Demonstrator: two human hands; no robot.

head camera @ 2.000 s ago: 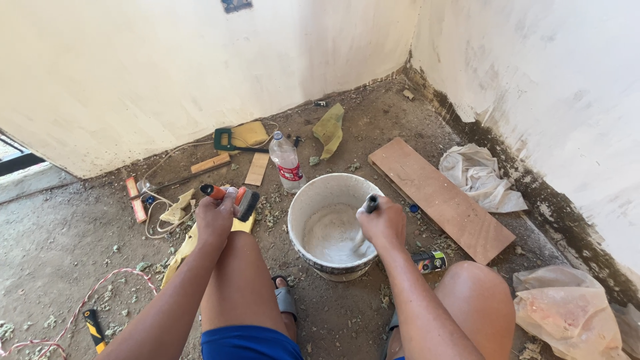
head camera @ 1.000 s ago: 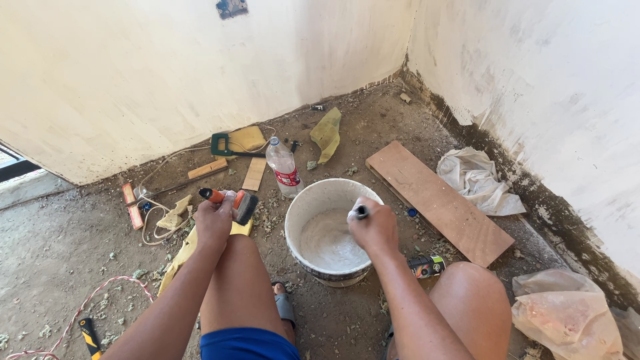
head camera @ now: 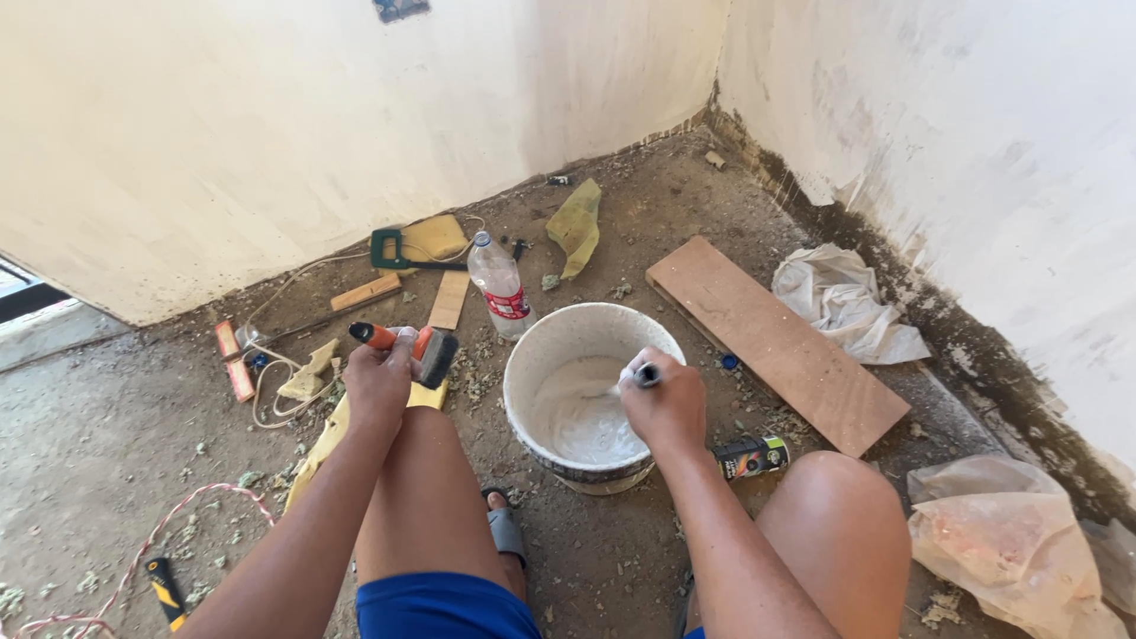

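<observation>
Between my knees on the dirt floor stands a white plastic bucket [head camera: 524, 390], partly filled with whitish liquid. My right hand [head camera: 666, 397] is closed round a dark-ended handle [head camera: 649, 374] over the bucket's right side; the tool's lower end is largely hidden by the hand and the liquid. Above my left knee, my left hand [head camera: 383, 368] grips a paintbrush [head camera: 437, 358] with an orange and black handle and dark bristles pointing right. Just behind the bucket a clear plastic bottle [head camera: 499, 280] with a red label stands upright.
A wooden board [head camera: 781, 346] lies right of the bucket, near crumpled plastic [head camera: 843, 302] and a plastic bag [head camera: 1007, 541]. A spray can [head camera: 752, 457] lies by my right knee. Behind are a green-handled hacksaw [head camera: 388, 248], yellow sponge [head camera: 435, 240] and wood pieces [head camera: 449, 300]. Cord [head camera: 266, 390] lies left.
My right hand has shifted about the bucket's right side, and the handle in it is tilted differently from two seconds ago. My left hand still holds the paintbrush in nearly the same place.
</observation>
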